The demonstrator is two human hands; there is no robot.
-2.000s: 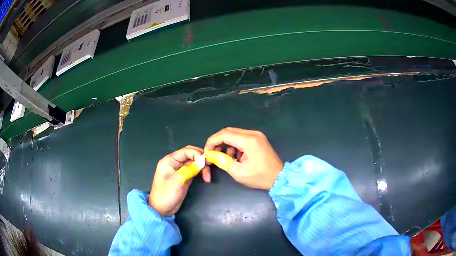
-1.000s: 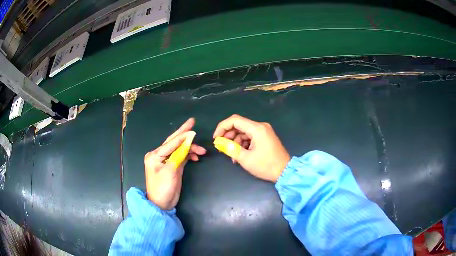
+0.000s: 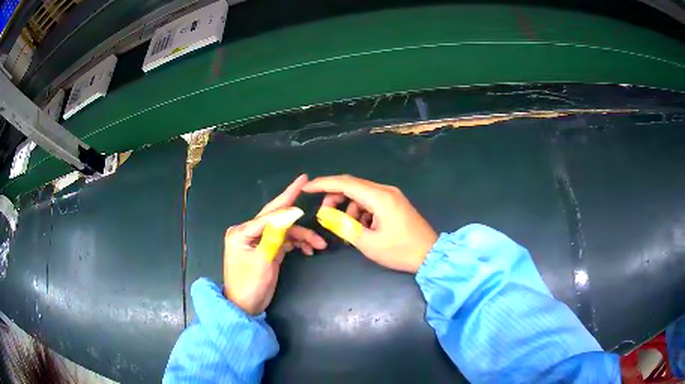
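My left hand (image 3: 259, 259) is held over the dark green bench top, palm partly up, fingers apart. A yellow covering (image 3: 273, 238) sits on its thumb, with a small white piece (image 3: 288, 217) at the tip; whether it is stuck there or part of the covering I cannot tell. My right hand (image 3: 387, 225) faces it from the right, index finger stretched towards my left fingertips, other fingers curled. Its thumb wears a yellow covering (image 3: 339, 224) and is apart from the index finger. I see nothing held in it.
The worn bench top (image 3: 466, 180) has a torn seam along its back edge. Behind it, a green conveyor belt (image 3: 390, 64) carries flat white cartons (image 3: 185, 36) at the upper left. A grey metal post (image 3: 45, 124) stands at the left. A red holed object (image 3: 647, 361) is low right.
The hands were together at the thumb tips, then parted; now the index fingertips meet or nearly meet. The right index has extended leftward. The cartons have shifted left along the belt.
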